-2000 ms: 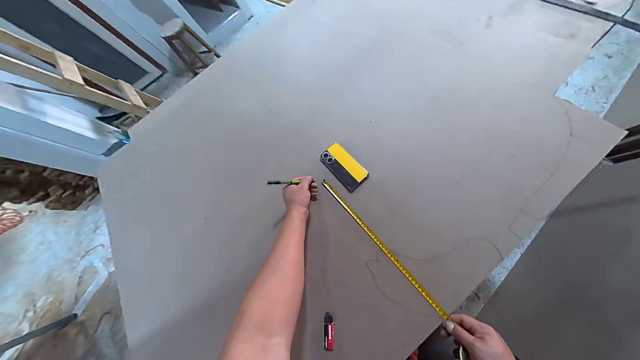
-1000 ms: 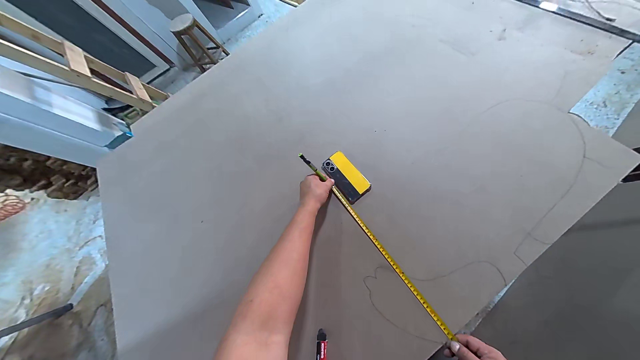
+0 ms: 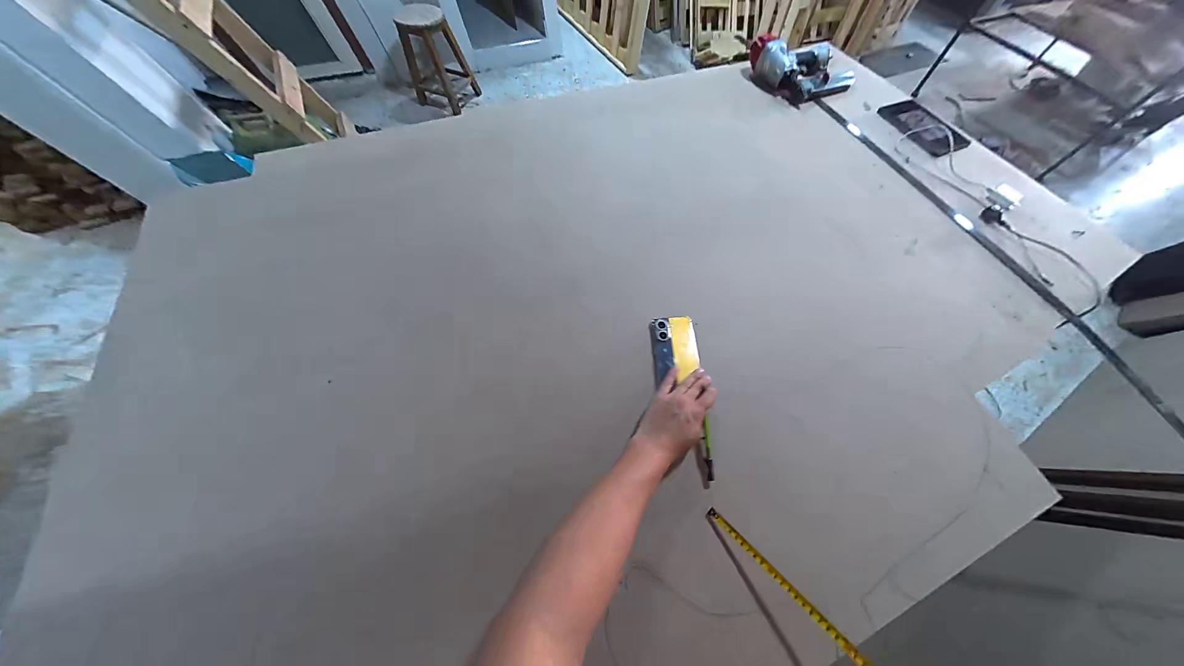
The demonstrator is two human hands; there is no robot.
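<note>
My left hand (image 3: 678,416) is at the lower end of a smartphone (image 3: 662,350) with a dark and yellow back, its fingers on or over that end. A green-and-black pen or pencil (image 3: 708,450) sticks out from under the same hand, pointing back toward me. Just below it lies the hooked end of a yellow tape measure (image 3: 786,585), whose blade runs down to the bottom edge of the view. My right hand is out of view. The large flat board (image 3: 416,324) beneath bears faint curved pencil lines near its lower right.
A power tool (image 3: 792,70) sits at the board's far edge, beside a long metal straightedge (image 3: 962,222). Right of that are a dark tablet-like panel (image 3: 923,128) and a white cable with a plug (image 3: 993,215). A wooden stool (image 3: 431,57) and wooden frames stand beyond.
My left hand has left the tape's end and moved to the phone. The tape's end has come away from the phone. My right hand has gone out of view. The view has swung up and right.
</note>
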